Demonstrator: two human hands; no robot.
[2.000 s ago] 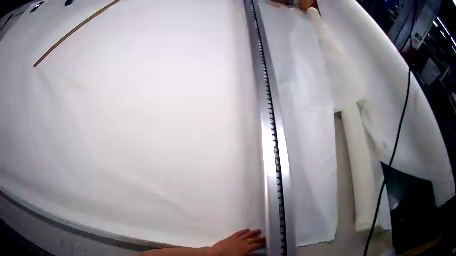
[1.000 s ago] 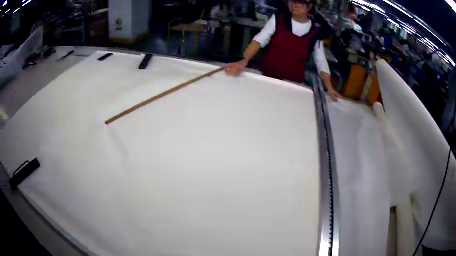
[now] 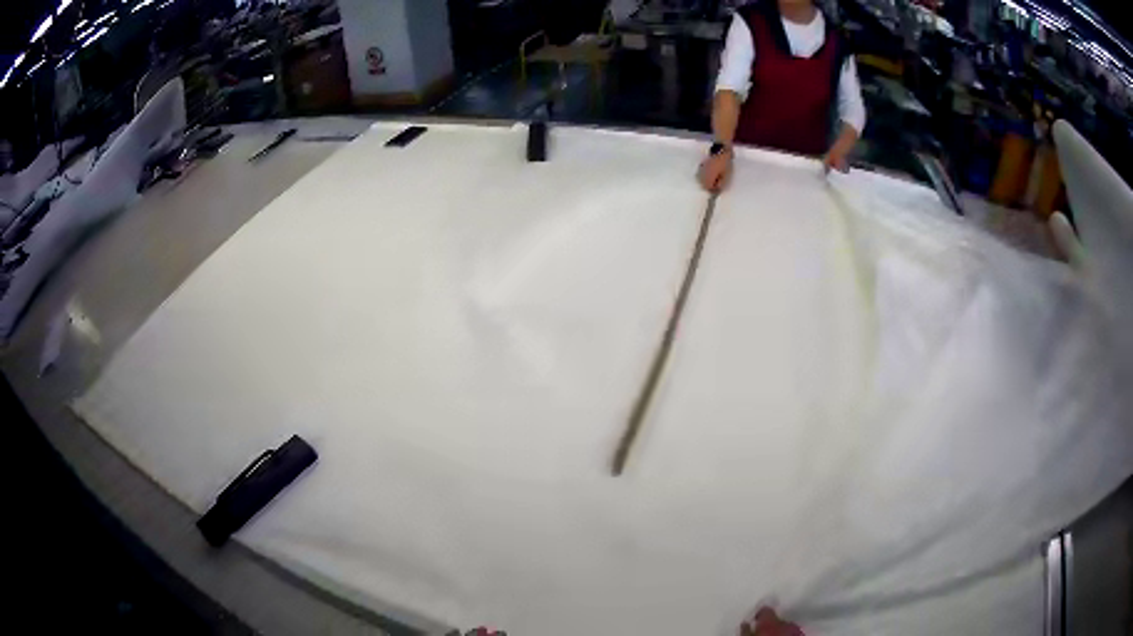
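White fabric (image 3: 410,323) covers most of the cutting table, with a lifted, wrinkled part (image 3: 969,373) on the right. My right hand (image 3: 770,621) is at the bottom edge by the fabric's near edge, mostly cut off; its grip cannot be made out. My left hand (image 3: 478,632) shows only as a sliver at the bottom edge. A thin brown stick (image 3: 665,336) lies across the fabric, its far end in the other person's hand (image 3: 716,169). A black weight (image 3: 257,491) lies on the near left edge of the fabric.
A person in a dark red apron (image 3: 789,81) stands across the table, a hand at the fabric's far edge. Two black weights (image 3: 537,140) lie on the far edge. The metal track (image 3: 1057,584) shows at lower right. A white scrap (image 3: 81,326) lies on the table's left part.
The view has turned left. The fabric's right part is now lifted and wrinkled, covering most of the track. The stick has swung to point towards me. Both my hands have come in at the bottom edge.
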